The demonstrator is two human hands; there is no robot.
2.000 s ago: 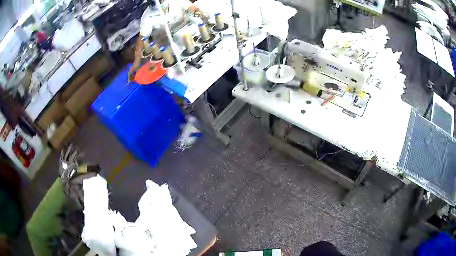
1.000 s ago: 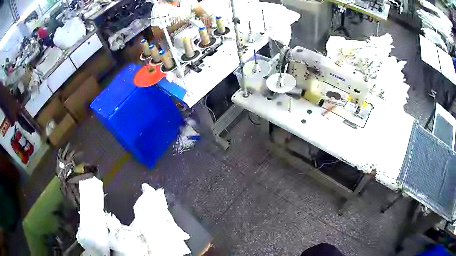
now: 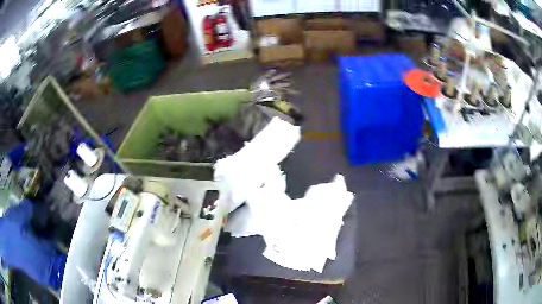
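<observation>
Neither of my hands is in the picture. White garment pieces (image 3: 297, 222) lie in a loose heap on the dark side table (image 3: 347, 252), in front of me. Part of the heap reaches up to the rim of the green bin. A cream-white sewing machine (image 3: 151, 237) stands on its table to the left of the pieces, with a small control panel and a blue air tube. A bright slab (image 3: 220, 298), perhaps a phone, is cut off by the bottom edge. What holds it, if anything, cannot be seen.
The green bin (image 3: 196, 127) with dark grey pieces stands behind the side table. White thread cones (image 3: 83, 169) stand left of the machine. A blue bin (image 3: 380, 110) stands on the floor beyond. Machine tables with an orange-red disc (image 3: 422, 83) are at the right. Blue cloth (image 3: 30, 243) shows far left.
My view has swung left. The blue bin and far machines have shifted right, and the cream-white machine, the whole green bin and the bright slab have come into view.
</observation>
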